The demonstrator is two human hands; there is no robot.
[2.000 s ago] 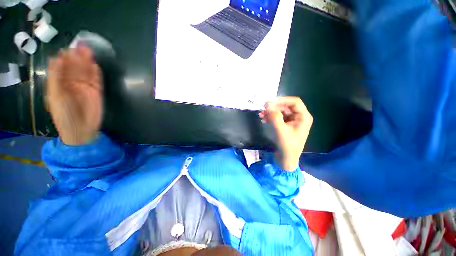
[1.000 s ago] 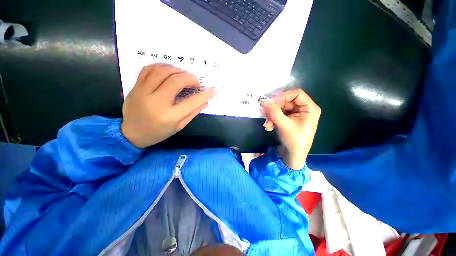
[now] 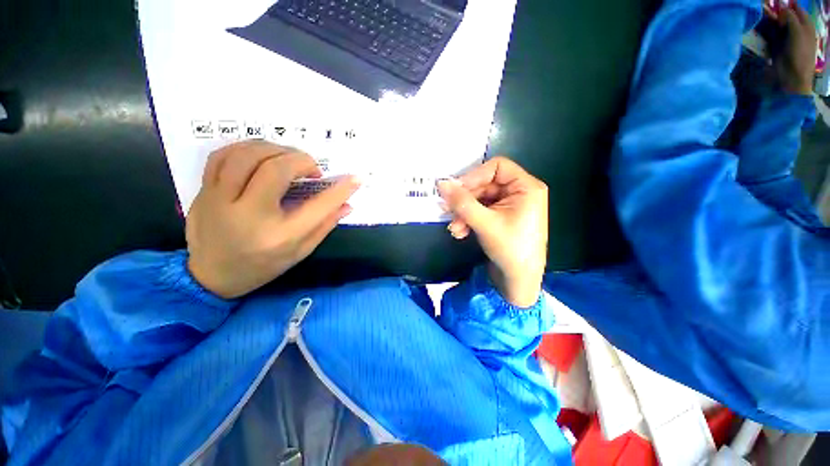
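The white tablet box (image 3: 382, 136) lies lid up, with a dark tablet-and-keyboard picture above a row of small printed icons. My left hand (image 3: 255, 218) is over its lower left part, thumb and finger close together at the lid. A dark patterned patch shows under its curled fingers; whether it is held or printed is unclear. My right hand (image 3: 501, 218) is at the lower right corner, thumb and forefinger pinched beside small print. A tiny sticker at these fingertips cannot be made out clearly.
The box lies on a dark green worktop (image 3: 582, 118). A neighbouring worker's blue sleeve (image 3: 701, 182) is close at right, with a hand (image 3: 798, 50) at the top right. Red and white material (image 3: 628, 400) lies below the worktop edge. A white scrap is cut off at far left.
My left hand came from the liner curls at left onto the lid. Box and hands then sit further left in view. The neighbour's arm has come further into view.
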